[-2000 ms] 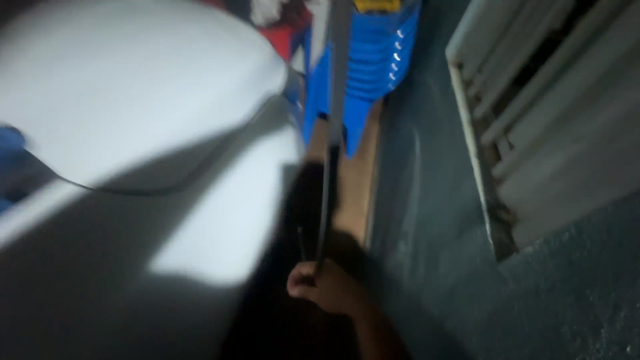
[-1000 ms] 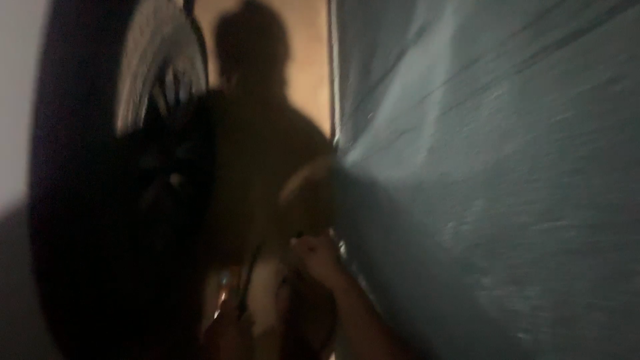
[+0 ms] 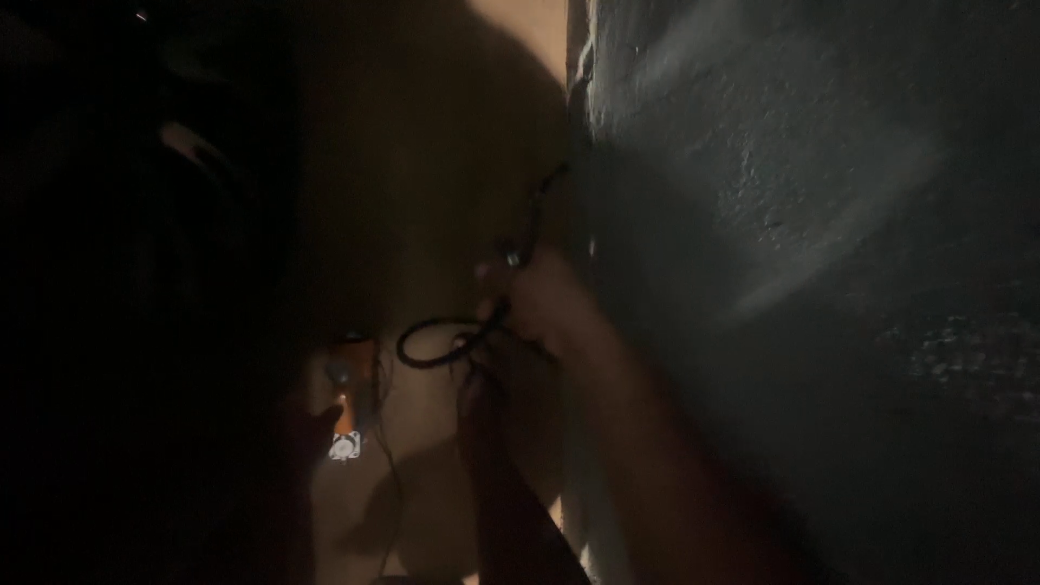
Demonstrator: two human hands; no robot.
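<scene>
My right hand (image 3: 544, 296) is closed around a thin black hose or cable (image 3: 431, 363), which makes a loop at the left of the fingers. Beyond the fingers a length of it with a small shiny fitting (image 3: 513, 258) reaches up toward the wall. At the lower left, what looks like my left hand (image 3: 315, 426) is a dark shape beside an orange device (image 3: 355, 370). A pale square part (image 3: 344, 446) with a round centre shows at the device's near end. Darkness hides whether the left fingers grip it.
A dark, rough painted wall (image 3: 812, 244) runs along the right. The tan floor (image 3: 422, 487) carries a thin cord (image 3: 396, 479) and shadows. What seems to be a bare foot (image 3: 483, 378) is under the loop. Deep shadow covers the left side, where the vehicle's wheel is barely visible.
The view has moved down into the narrow floor strip; the white car body and blue stacked plastic items have left it. A loop of the black line and the orange device now show clearly.
</scene>
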